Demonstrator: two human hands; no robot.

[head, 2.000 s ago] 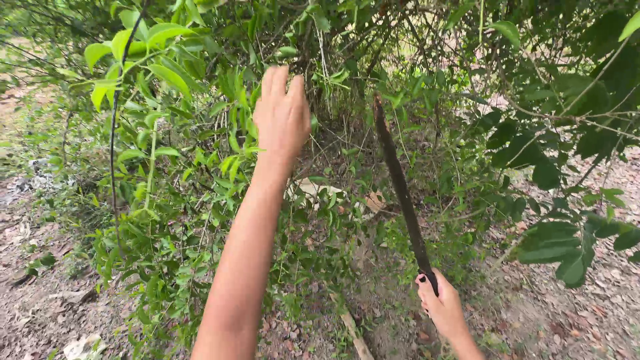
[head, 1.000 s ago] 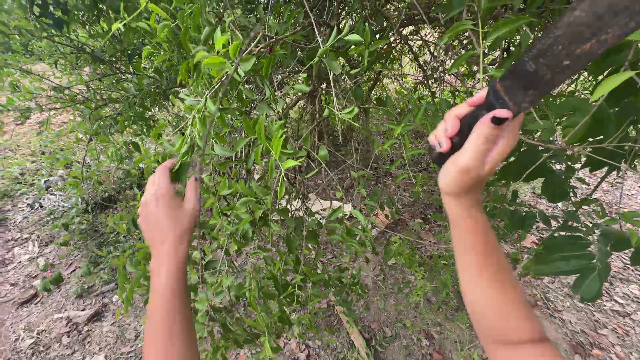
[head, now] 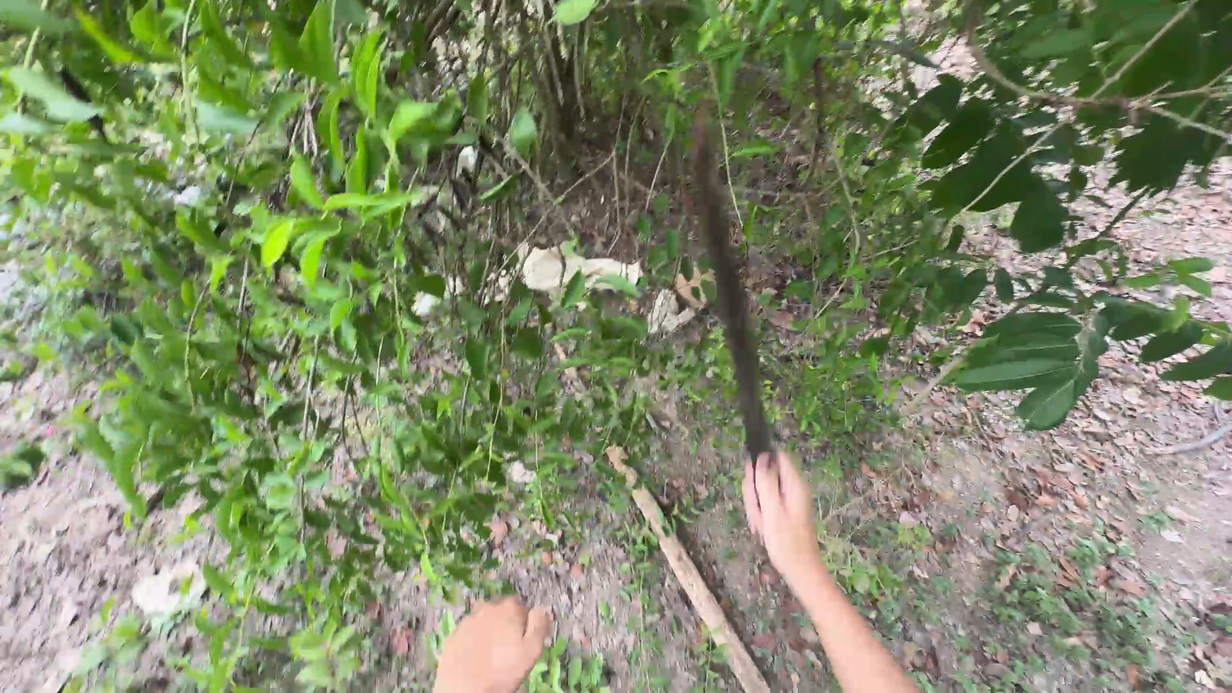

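Note:
My right hand (head: 784, 515) is closed round the dark handle of a machete (head: 731, 298). Its long dark blade points up and away in front of the shrub, blurred along its length. Low in the view, my left hand (head: 493, 640) is partly cut off by the bottom edge, with its fingers curled and largely hidden from sight; nothing is seen in it. Leafy green branches (head: 356, 202) of the shrub hang above and to the left of my left hand.
A bare wooden stick (head: 693, 577) lies on the ground between my hands. Pale stone-like pieces (head: 577, 269) lie under the shrub. Broad dark leaves (head: 1039, 361) on a thin branch reach in from the right. Dry leaf litter (head: 1107, 481) covers the ground at right.
The machete, raised at upper right a second ago, is now lower and nearer the middle. My left hand has moved down from the foliage. The view has tilted downward.

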